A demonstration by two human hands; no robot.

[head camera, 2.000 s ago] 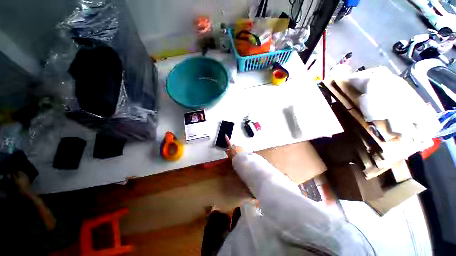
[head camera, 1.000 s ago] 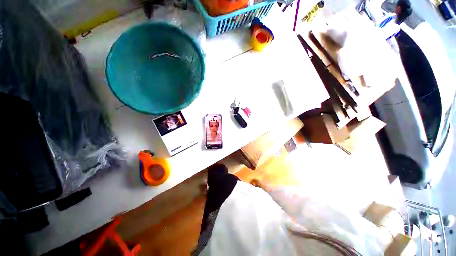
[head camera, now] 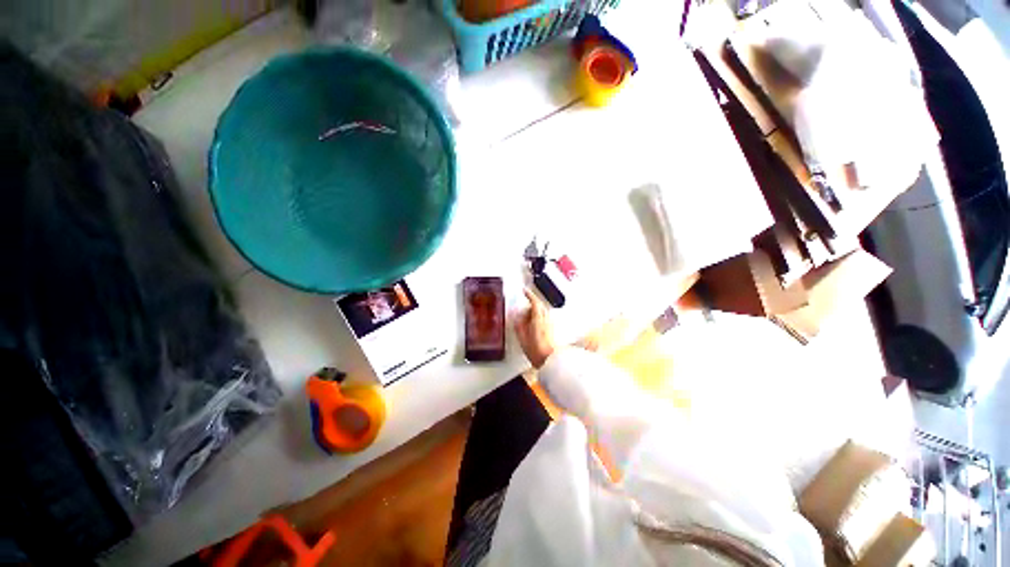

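Note:
A phone [head camera: 484, 319] lies flat on the white table near its front edge, its screen dimly showing a reddish picture. My right hand [head camera: 535, 332], in a white sleeve, is at the table edge just right of the phone, not visibly touching it. The hand is small and washed out by glare, so its finger pose is unclear; nothing is seen in it. Keys with a dark fob [head camera: 547, 285] lie just above the hand. A white printed box [head camera: 401, 346] with a dark picture panel lies left of the phone. My left hand is not in view.
A large teal basin [head camera: 332, 172] stands behind the box. An orange tape dispenser [head camera: 347, 416] lies at the front left, another [head camera: 604, 72] by the blue basket [head camera: 526, 33]. Dark plastic-wrapped goods [head camera: 122, 288] fill the left. Cardboard [head camera: 825, 294] is at the right.
Two seconds ago my right hand touched the phone, its screen dark. One second ago the hand was out of sight and the screen bright. Now the hand shows beside the phone and the screen is dimmer.

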